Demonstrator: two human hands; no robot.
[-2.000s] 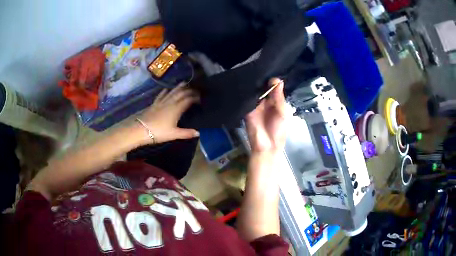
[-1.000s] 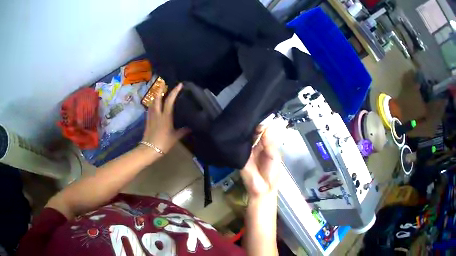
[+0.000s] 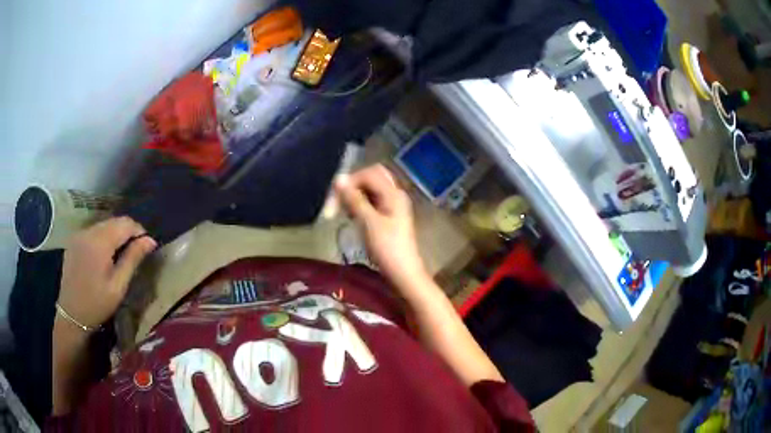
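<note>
Black cloth point(image 3: 262, 190) lies in front of me between my hands, below the plastic bags. My left hand point(image 3: 100, 264) is at the far left with fingers curled; a bit of black cloth shows between thumb and fingers. My right hand point(image 3: 379, 210) is at the cloth's right end, its fingers closed on a thin pale strip point(image 3: 342, 179), blurred. More black cloth point(image 3: 486, 34) lies at the far end of the white sewing machine table point(image 3: 528, 169). The sewing machine point(image 3: 630, 127), with a lit purple display, stands on the table to the right.
Red bag point(image 3: 188, 123), orange bag point(image 3: 277, 30) and a lit phone point(image 3: 317, 57) lie at upper left. A pale cylinder point(image 3: 59, 216) is beside my left hand. A blue-topped object point(image 3: 433, 165) is below the table edge. Black cloth point(image 3: 541, 338) hangs by a red edge at lower right.
Both hands have left the black garment piece by the machine and moved down and apart, my left hand to the far left. The view has shifted, and more of the white table shows.
</note>
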